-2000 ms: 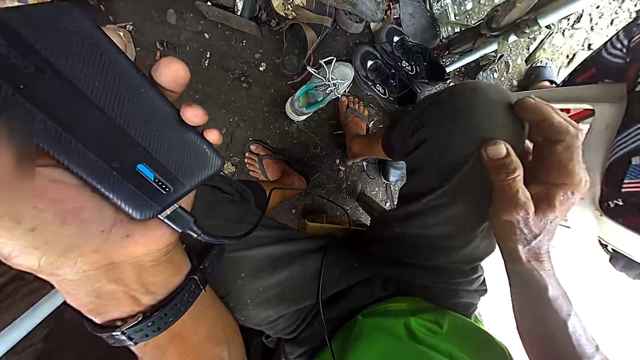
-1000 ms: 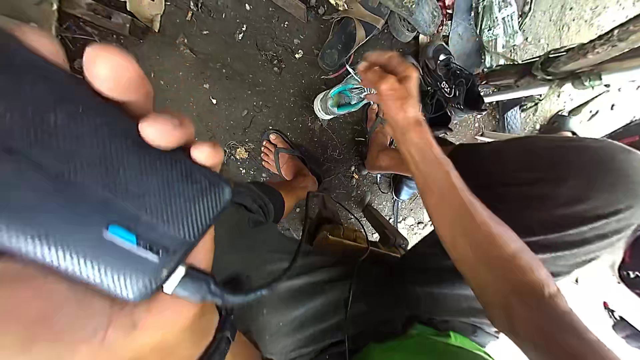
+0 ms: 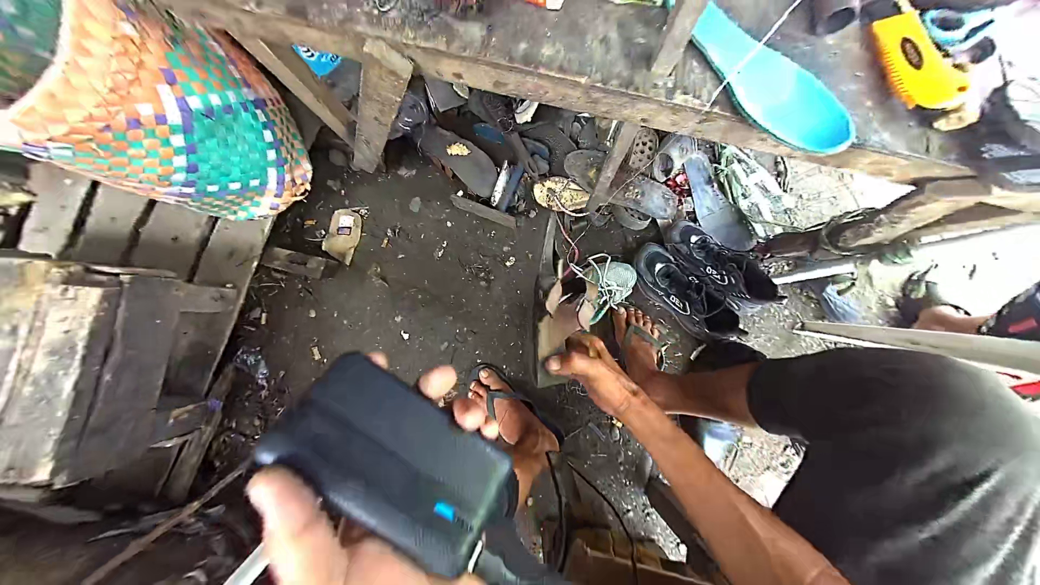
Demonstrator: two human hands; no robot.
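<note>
My left hand holds a black power bank with a small blue light and a cable plugged into its lower right corner. Down near my feet, my right hand grips a flat brown-grey piece, perhaps leather or shoe material; its fingers are partly hidden. Just beyond that hand lies a teal and grey lace-up shoe, partly behind the piece. A pair of black sneakers rests to its right. My feet wear dark flip-flops.
A wooden bench crosses the top, bearing a light-blue insole and a yellow brush-like item. Old soles and sandals lie beneath it. At left, a woven basket stands on wooden slats.
My right hand has left my knee, reached down toward the shoe, and now grips the flat piece. My left hand still holds the power bank. The view has shifted to show the bench and basket.
</note>
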